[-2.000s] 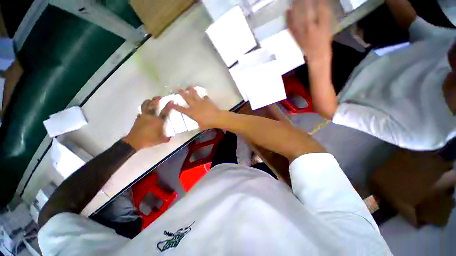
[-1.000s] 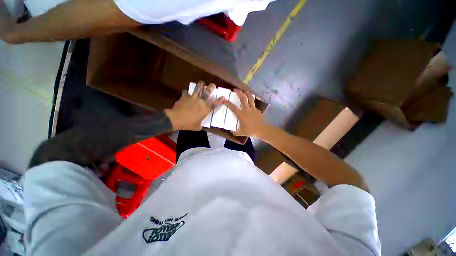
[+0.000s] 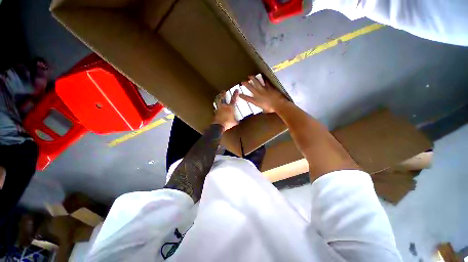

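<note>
A large brown shipping carton [image 3: 190,51] stands open-topped in front of me, tilted across the view. A group of white product boxes [image 3: 245,106] sits side by side inside its near end. My left hand [image 3: 226,110] holds the group at its left side. My right hand [image 3: 261,96] holds it at its right side, close to the carton's wall. The fingers of both hands lie over the boxes and hide part of them. The boxes' undersides and what lies beneath them are hidden.
A red plastic stool [image 3: 100,100] stands left of the carton. Another red stool [image 3: 283,9] shows at the top edge. Flat brown cardboard [image 3: 379,138] lies at right on the grey floor with yellow lines. A person's white sleeve [image 3: 400,18] is at upper right, another person at far left.
My hands have carried the white boxes from the bench, over the carton's near end, and down inside it. The view has turned away from the bench, which is out of sight.
</note>
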